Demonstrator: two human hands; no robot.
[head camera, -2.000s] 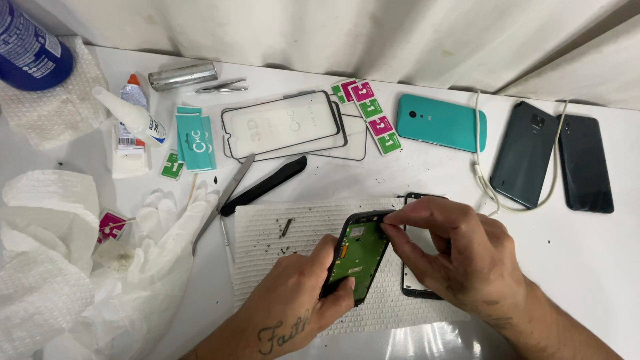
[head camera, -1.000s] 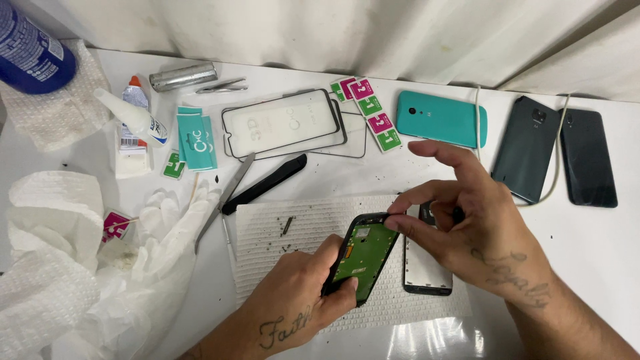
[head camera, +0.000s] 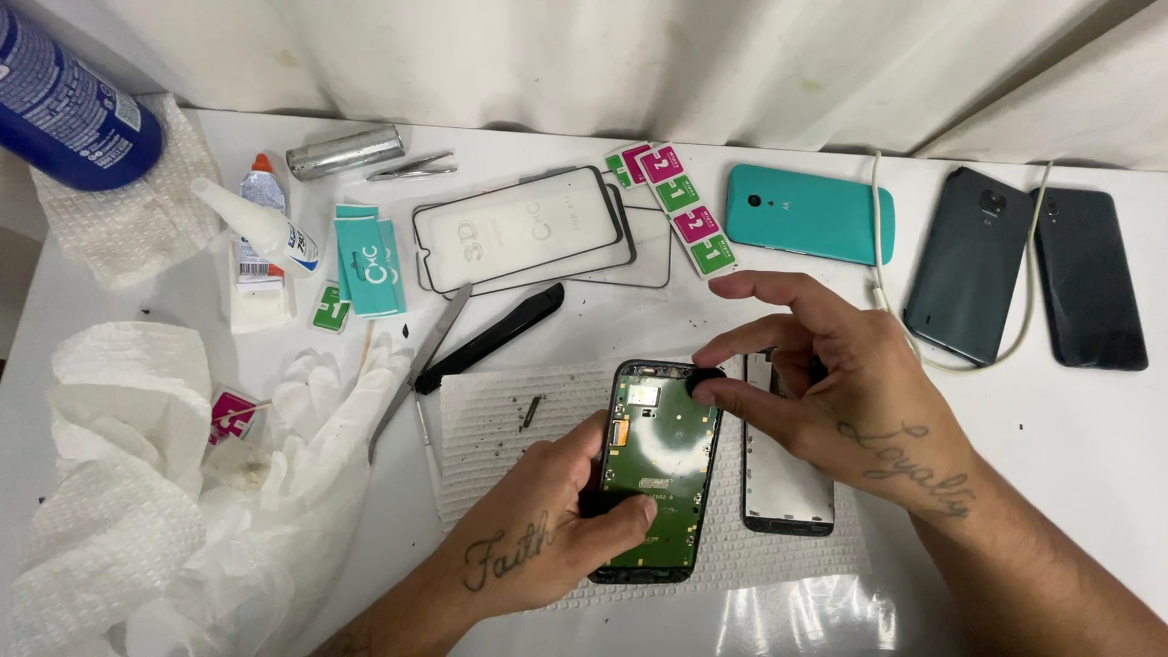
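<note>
My left hand (head camera: 566, 520) grips a phone's black frame with its green circuit board (head camera: 671, 456) facing up, the thumb lying over the board's lower left. My right hand (head camera: 776, 365) is at the upper right corner of that frame, thumb and forefinger around a small dark part (head camera: 705, 378); whether this part is loose or joined to the frame, I cannot tell. Behind the right hand, a second phone part, a dark frame with a pale metallic panel (head camera: 785, 474), lies on a white textured paper towel (head camera: 493, 438). Small dark bits (head camera: 531, 412) are scattered on the towel.
A folding knife (head camera: 493, 338) lies above the towel, near glass screen protectors (head camera: 520, 228). Wipe packets (head camera: 689, 214), a teal phone (head camera: 803, 214) and two dark phones (head camera: 972, 265) with a white cable (head camera: 878, 219) lie behind. Gloves (head camera: 319, 484), glue bottles (head camera: 265, 228) and a blue container (head camera: 73, 100) stand left.
The circuit board in my left hand has turned to face the camera more squarely. My right hand's fingers have opened from their bunched pose and the second phone part shows more.
</note>
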